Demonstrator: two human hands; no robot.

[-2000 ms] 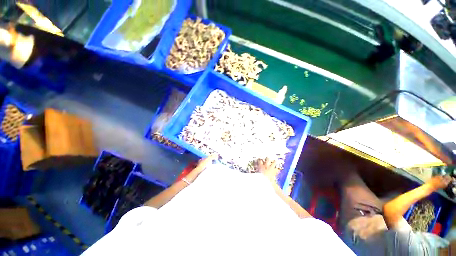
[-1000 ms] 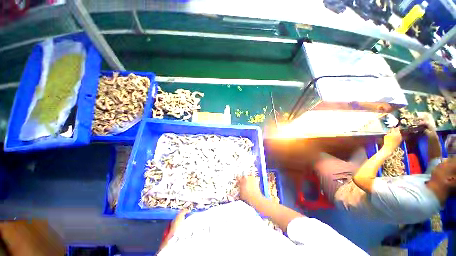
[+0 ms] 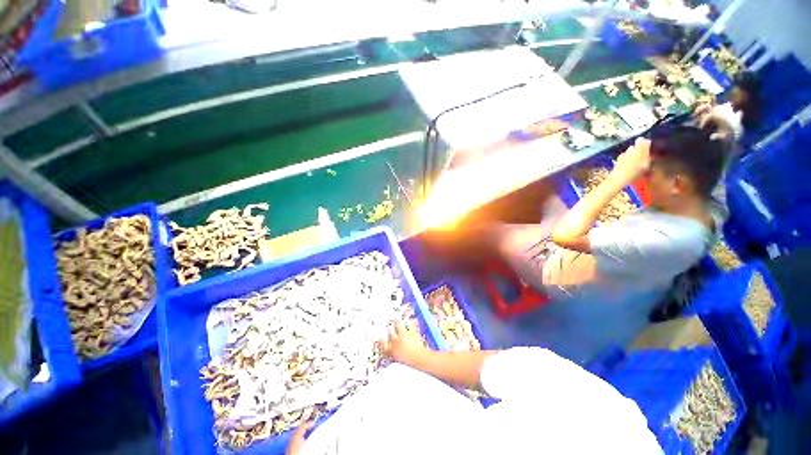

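A wide blue tray stands in front of me at the bench edge, tilted in view. A white liner and a spread of small beige-tan moulded parts lie in it. My right hand rests on the parts at the tray's right side; its fingertips are among them, and I cannot tell if it grips any. My left hand shows only as a small piece at the tray's near edge, mostly hidden by my white clothing.
Left are a blue tray of beige parts and one with a yellow-green heap. Loose parts, a tan board and yellow-green rings lie on the green bench. A lamp box and a seated person are right.
The view has turned right, so the trays lie further left and more of the seated person's side shows. My right hand stays at the tray's right side. The seated person's arm is raised towards the head.
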